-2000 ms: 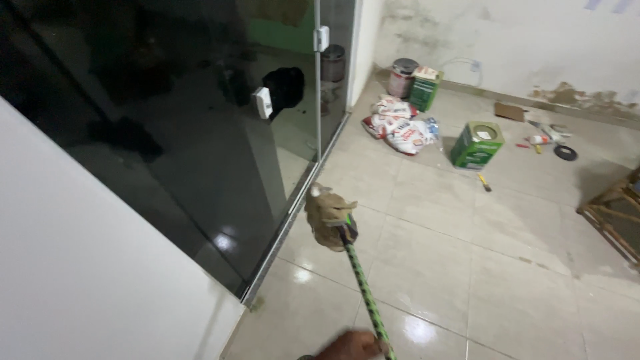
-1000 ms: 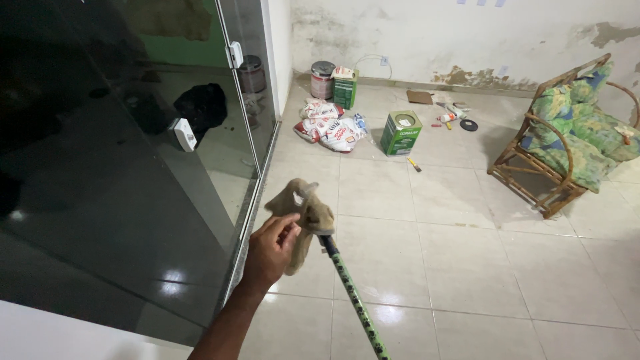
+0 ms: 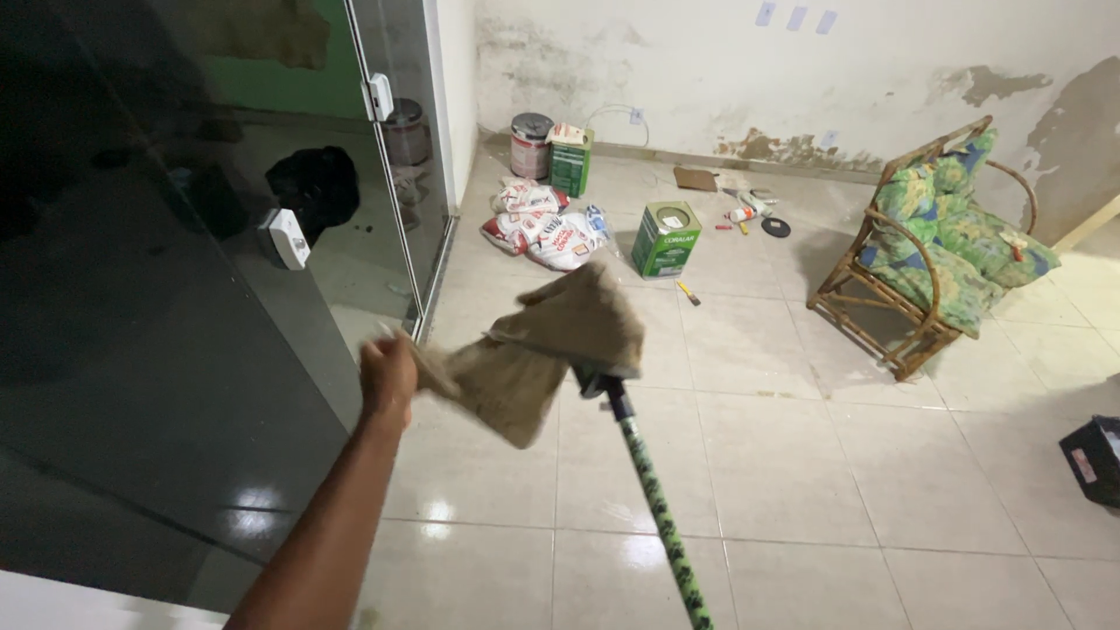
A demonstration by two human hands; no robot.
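My left hand, slightly blurred, grips one end of a dirty brown cloth and pulls it out to the left. The rest of the cloth drapes over the dark head of a long-handled floor tool, held up above the tiles. Its green and black patterned pole runs down out of the bottom of the view. My right hand is out of view.
A dark glass door stands at the left. Against the far wall are a paint bucket, green cans and plastic bags. A paintbrush lies on the floor. A cushioned cane chair and a black crate are at the right.
The cloth was bunched on the tool's head and is now spread wide. My left hand has drawn one end away from the head to the left. The view has swung right.
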